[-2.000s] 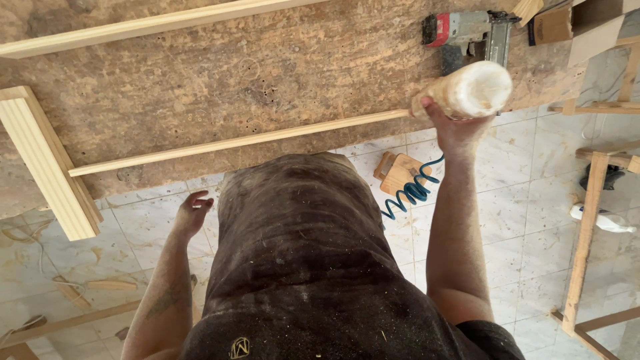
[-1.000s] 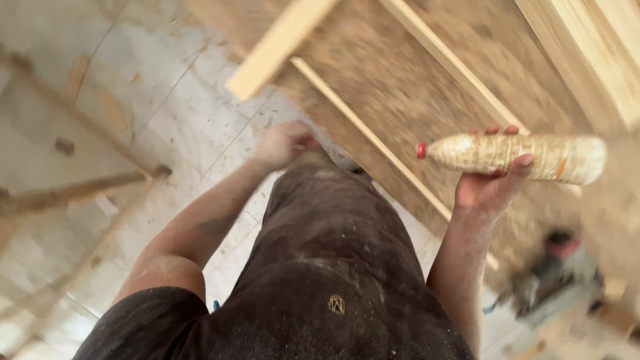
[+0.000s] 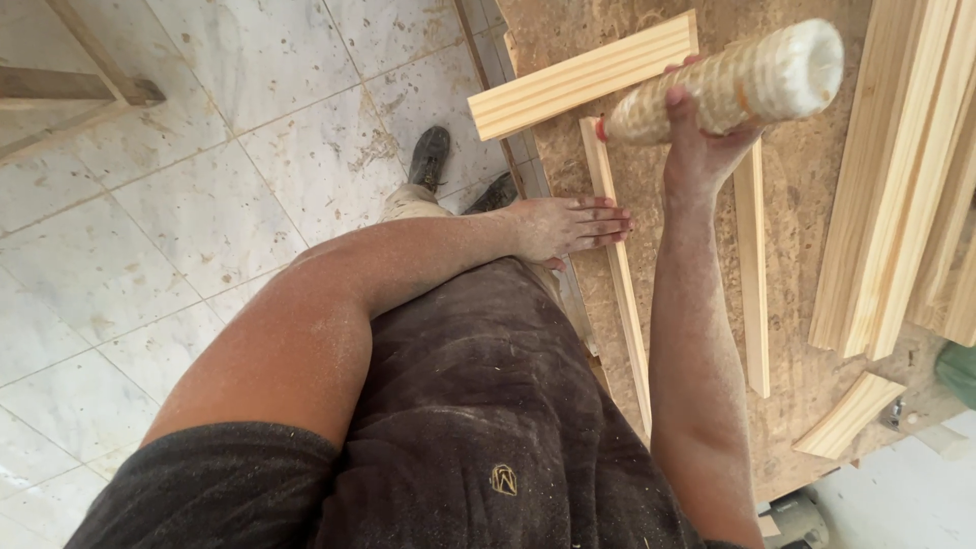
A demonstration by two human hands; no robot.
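My right hand (image 3: 705, 126) grips a glue-smeared plastic bottle (image 3: 732, 84) with a red cap, tilted so that the cap points down and left. The cap is over the upper end of a narrow wooden strip (image 3: 627, 305); whether it touches cannot be told. My left hand (image 3: 576, 229) lies flat across that strip, fingers straight and close together, holding nothing. A wider pine board (image 3: 583, 75) lies just beyond the strip's upper end. Another narrow strip (image 3: 751, 267) lies to the right, partly hidden behind my right arm.
Long pine boards (image 3: 884, 191) are stacked on the worktable (image 3: 793, 427) at the right. A short wood offcut (image 3: 850, 415) lies near its lower edge. A wooden frame (image 3: 91, 84) stands on the tiled floor at the upper left, and a green object (image 3: 957, 374) is at the far right.
The view has turned strongly. My left hand, off the table two seconds ago, is now on the narrow strip. The bottle, roughly level one second ago, now tilts with its cap down beside the strip's end.
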